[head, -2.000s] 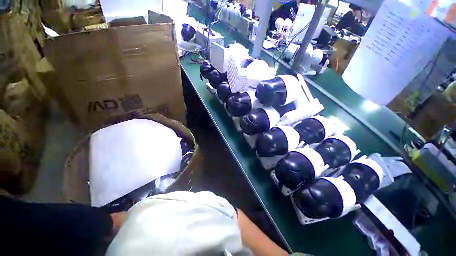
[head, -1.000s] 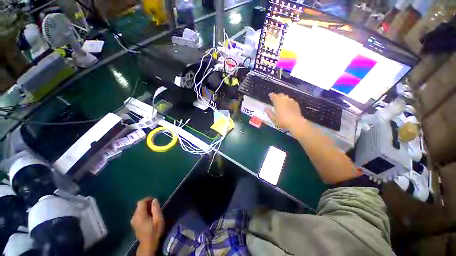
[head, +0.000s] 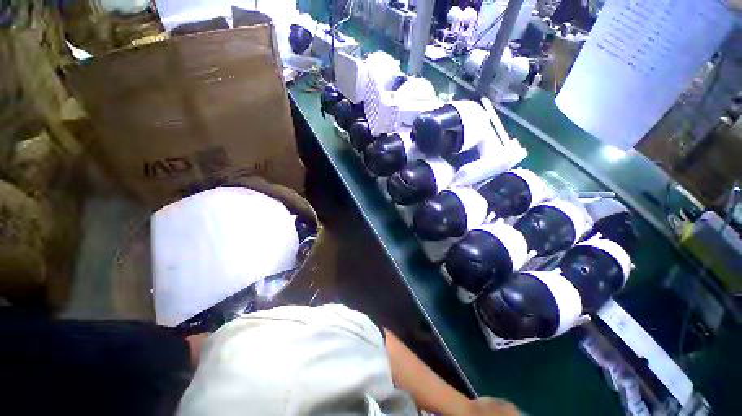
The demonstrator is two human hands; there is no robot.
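White dome cameras with round black fronts [head: 521, 305] stand in rows on the green bench [head: 358, 191], running away from me. One more camera [head: 439, 130] lies higher, on white parts behind the front row. My left forearm comes out of a pale sleeve [head: 293, 357] and reaches to the bench's near edge. My left hand [head: 494, 407] is cut off by the bottom edge, below the nearest camera and apart from it. Its fingers are hidden. My right hand is out of the picture.
A large brown carton [head: 187, 114] stands behind a round-rimmed container [head: 316, 244] with a white sheet [head: 224, 252] in it. A long white box [head: 647, 345] lies at the right. A printed paper [head: 643, 69] hangs above the bench. Dark cloth [head: 89, 366] fills the bottom left.
A second ago the view showed the computer, the phone and my right hand on the keyboard. It has swung left to the camera rows, and my right hand is out of view.
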